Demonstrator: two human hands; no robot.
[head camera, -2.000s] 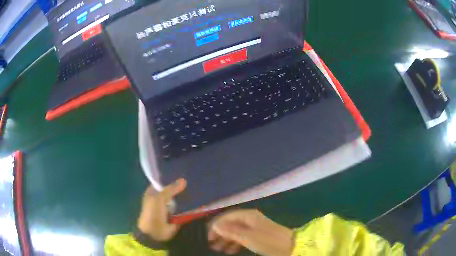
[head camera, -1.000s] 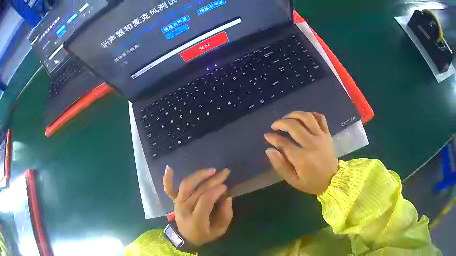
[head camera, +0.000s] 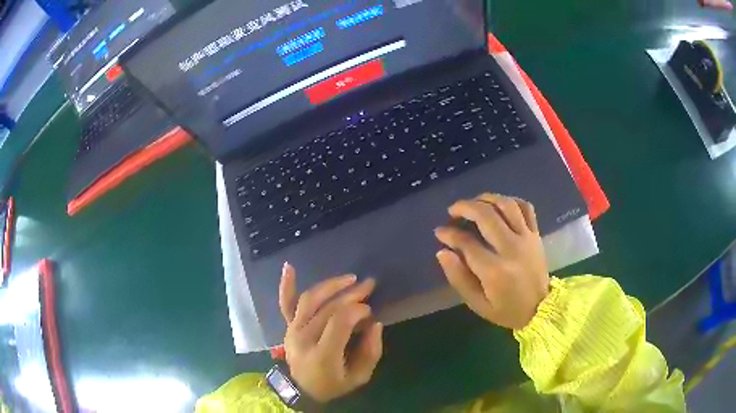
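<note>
A dark grey laptop (head camera: 379, 234) lies open in front of me, its screen (head camera: 242, 73) showing a dark test page with blue and red boxes. My left hand (head camera: 331, 335) rests on the left part of the palm rest near its front edge, fingers apart and holding nothing. My right hand (head camera: 500, 262) rests on the right part of the palm rest, fingers bent and apart, also empty. The black keyboard (head camera: 379, 161) is uncovered. A white sheet (head camera: 575, 234) and a red pad (head camera: 593, 198) show under the laptop.
A second open laptop (head camera: 113, 137) stands on a red pad at the left. A black tape dispenser (head camera: 700, 85) sits on a white sheet at the right. Another red-edged item (head camera: 50, 339) lies at the lower left. All are on the green table (head camera: 145, 274).
Two seconds ago my left hand was at the laptop's front left corner and my right hand off its front edge; both have moved onto the palm rest. Over the last second they have barely moved.
</note>
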